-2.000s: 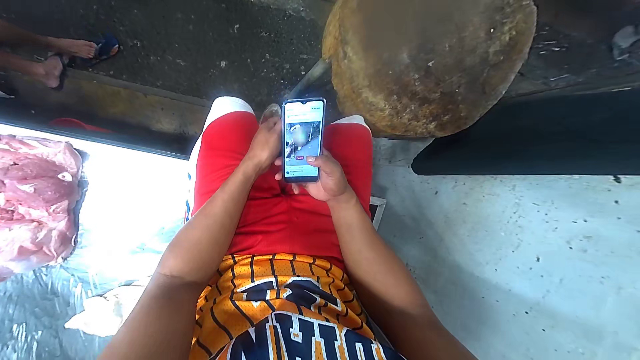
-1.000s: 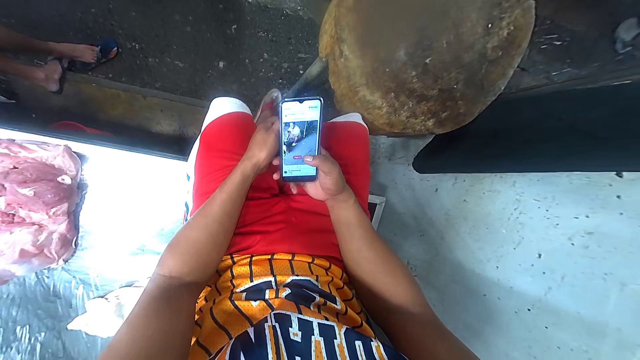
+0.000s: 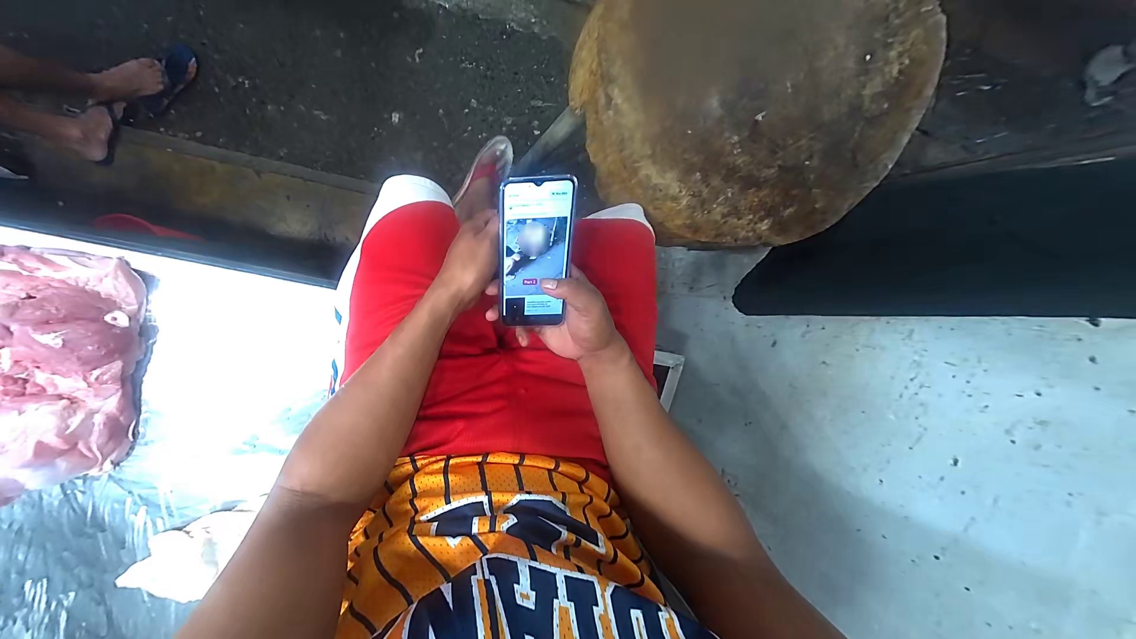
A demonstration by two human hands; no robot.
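Note:
A smartphone (image 3: pixel 538 253) with a lit screen is upright in the picture above my lap, over red shorts (image 3: pixel 510 399). My right hand (image 3: pixel 577 315) is shut on its lower end, the thumb lying over the lower part of the screen and fingers showing behind the left edge. Beside the phone's left edge is my left hand (image 3: pixel 475 257); its fingers are partly hidden behind the phone, so its grip cannot be made out.
Raw meat (image 3: pixel 67 364) lies on a shiny metal-like surface (image 3: pixel 231 355) at the left, with a pale piece (image 3: pixel 191 555) below it. A large round, worn wooden block (image 3: pixel 754 124) stands ahead. Another person's sandalled feet (image 3: pixel 115 106) are at upper left.
The picture on the phone's screen has changed. Both hands and the phone have stayed in nearly the same place.

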